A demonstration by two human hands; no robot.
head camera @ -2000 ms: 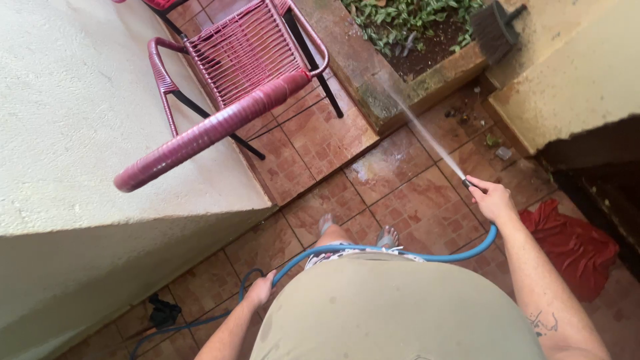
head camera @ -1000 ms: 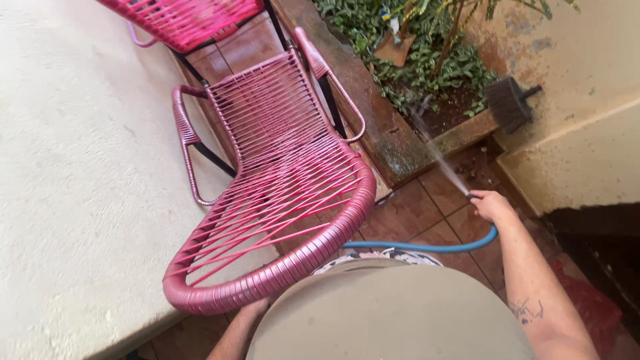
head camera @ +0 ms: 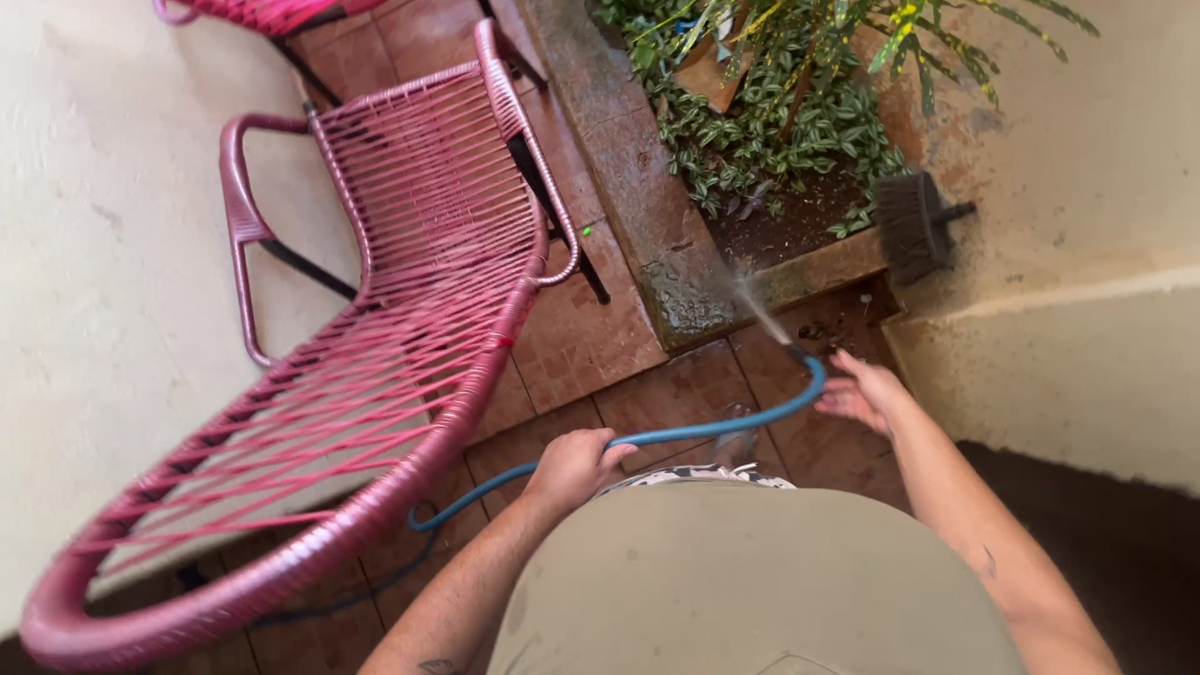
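A blue garden hose [head camera: 689, 432] runs across in front of my body. My left hand [head camera: 574, 467] is closed around it near the middle of the view. My right hand [head camera: 861, 392] is just right of the hose's end, fingers apart, and does not appear to grip it. From the dark nozzle [head camera: 797, 351] water sprays up and left onto the wet corner of the planter's edge [head camera: 689, 300]. A pink corded chair [head camera: 427, 197] with a high back fills the left side, its back rim reaching close to my left forearm.
Part of a second pink chair [head camera: 272, 11] shows at the top left. The planter holds leafy plants [head camera: 787, 141]. A dark broom head [head camera: 907, 228] rests by the right wall [head camera: 1059, 225]. Reddish floor tiles [head camera: 553, 361] lie below, with a pale wall [head camera: 103, 234] at left.
My right hand held the hose end earlier and is now apart from it with its fingers spread. My left hand, mostly hidden behind the chair a second ago, now shows on the hose.
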